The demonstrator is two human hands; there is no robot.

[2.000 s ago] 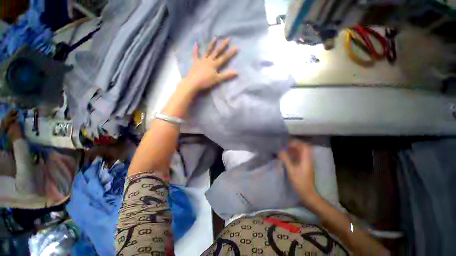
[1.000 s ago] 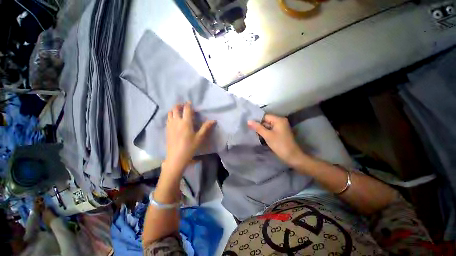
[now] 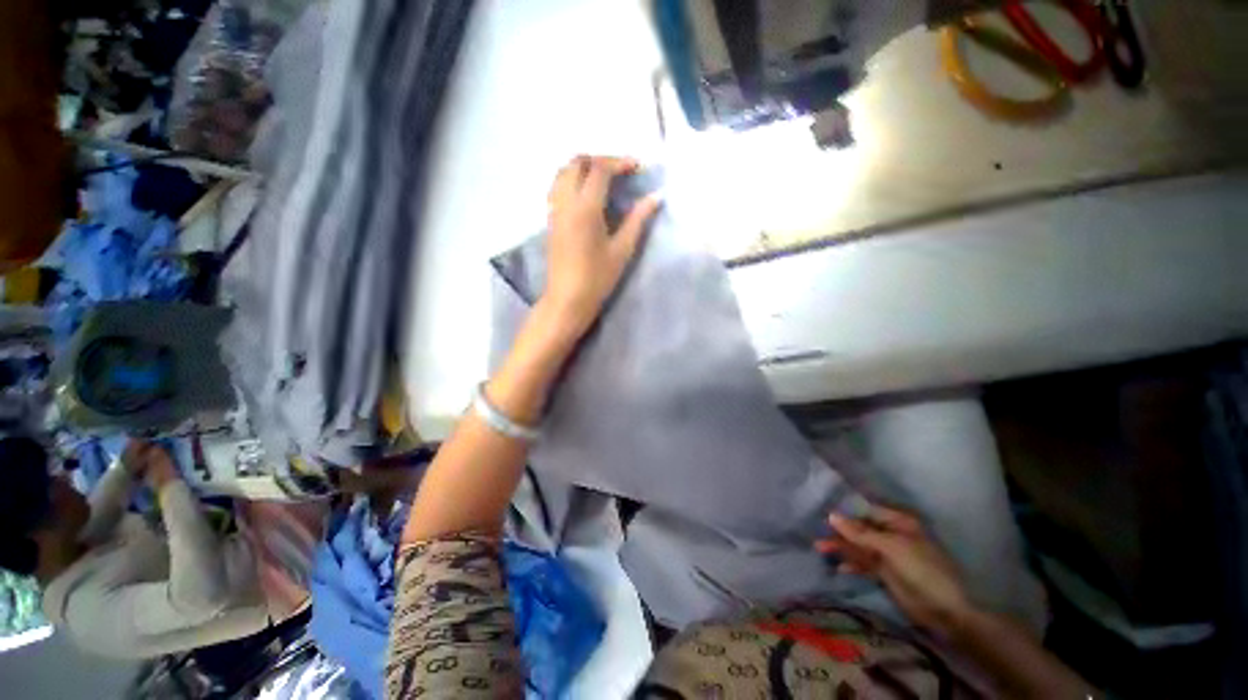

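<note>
A grey cloth panel [image 3: 657,369] lies slantwise from the white table down to the lap. My left hand [image 3: 595,233] is at its upper end, near the bright lamp glow, with thumb and fingers pinching the cloth edge. My right hand [image 3: 897,554] is at its lower right edge over the lap, slightly blurred, with thumb and fingers on the cloth edge. A smaller grey piece [image 3: 698,568] lies on the lap under the panel. The machine head [image 3: 787,62] stands at the top; its needle is lost in glare.
A stack of grey panels [image 3: 335,233] hangs at the left of the table. Yellow and red scissor loops [image 3: 1006,69] lie on the machine bed. Blue cloth [image 3: 356,588] is at lower left. Another person [image 3: 151,561] sits at far left. Dark cloth hangs at far right.
The panel's upper end has moved up and right towards the lamp with my left hand. My right hand has moved down and right, and the panel is now stretched between both hands.
</note>
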